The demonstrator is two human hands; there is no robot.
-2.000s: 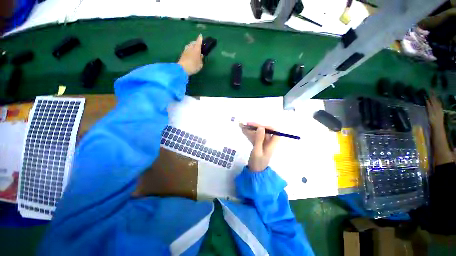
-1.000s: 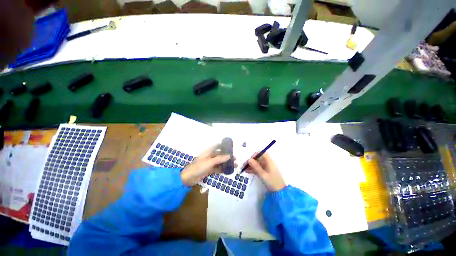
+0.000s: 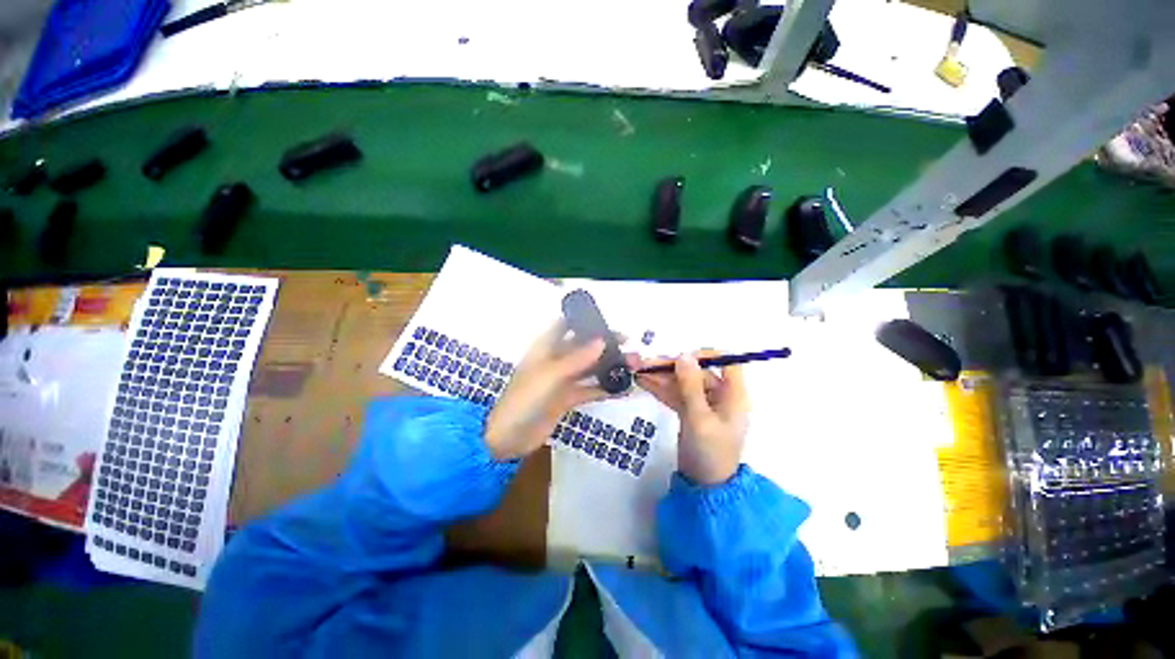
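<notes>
My left hand point(image 3: 541, 393) holds a black device housing point(image 3: 590, 332) tilted above the sticker sheet in use point(image 3: 483, 303). My right hand point(image 3: 706, 409) holds a thin dark pen-like tool point(image 3: 728, 359). Its tip is at the near end of the housing; whether it carries an adhesive piece is too small to tell. The sheet has rows of small dark pieces on its lower part and is partly covered by my left hand. The white work sheet point(image 3: 760, 451) lies under my right hand, with a stray dark dot point(image 3: 852, 521) on it.
A spare sticker sheet point(image 3: 181, 425) lies left on cardboard point(image 3: 316, 373). Another black housing point(image 3: 919, 349) lies at right, near a clear blister tray point(image 3: 1089, 476). A metal upright point(image 3: 889, 225) stands before the green conveyor belt point(image 3: 425, 213), which carries several black housings.
My left hand first took a housing from the belt, brought it over the sheet, and now holds it tilted. My right hand's tool moved from the sheet's pieces up to the housing's end.
</notes>
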